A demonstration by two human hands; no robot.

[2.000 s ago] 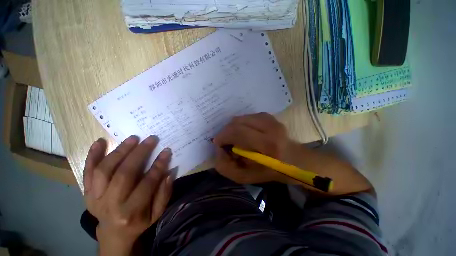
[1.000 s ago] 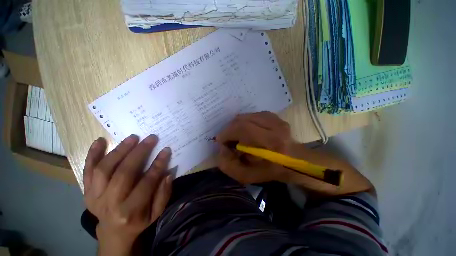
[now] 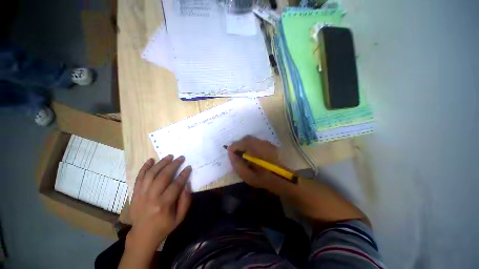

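The white delivery note, with a printed heading and holes down both short edges, lies tilted on the light-wood desk. My right hand is closed around a yellow pen with black ends. The pen's tip is at or just above the middle of the sheet; whether it touches, I cannot tell. Some handwriting shows on the lower part of the sheet. My left hand lies flat with fingers spread on the sheet's lower left corner and holds nothing.
A stack of ruled papers lies further up the desk. A smartphone rests on the green form pile, with a pale cord beside it. An open carton of white boxes stands at left. A person's legs and shoes show beyond.
The view has pulled back and shows more of the desk, phone, carton and a person's feet. The pen tip has moved up the sheet, off the written marks. My left hand stays on the sheet.
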